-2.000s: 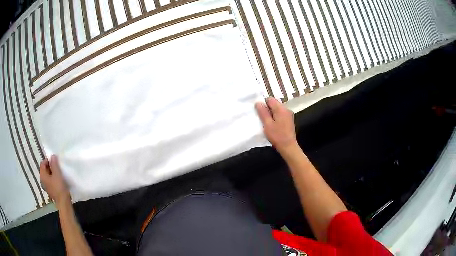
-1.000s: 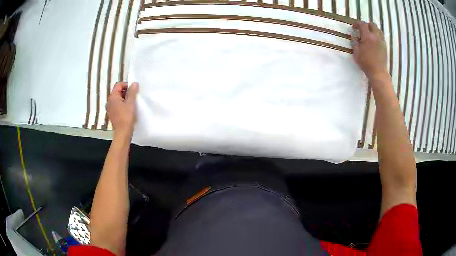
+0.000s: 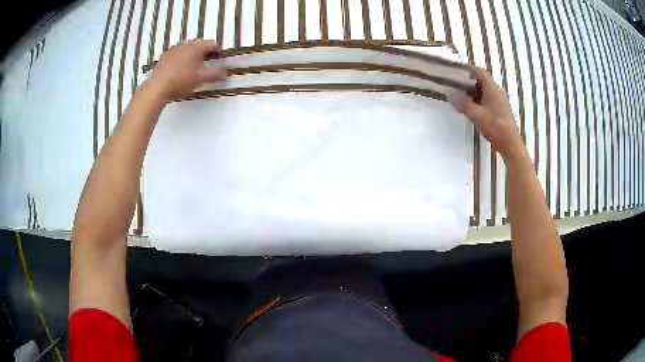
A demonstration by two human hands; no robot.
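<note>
A short stack of white bag panels (image 3: pixel 304 170) lies across the table in front of me, its brown edge strips (image 3: pixel 304 89) running left to right at the far side. My left hand (image 3: pixel 185 69) is at the far left end of the strips, fingers around the upper panel's edge. My right hand (image 3: pixel 489 112) grips the far right end of the upper panel, which looks slightly lifted and blurred there. The fingertips are partly hidden by the panel edges.
Overlapped panel rows (image 3: pixel 566 113) with many brown stripes lie to the right and behind the stack. More white material (image 3: pixel 49 127) lies at the left. The table's front edge (image 3: pixel 495 233) curves across; the floor has a yellow line (image 3: pixel 32 290).
My left hand has moved from the panel's left side up to its far left corner. My right hand remains at the far right corner, where the strip now looks lifted. The view has shifted.
</note>
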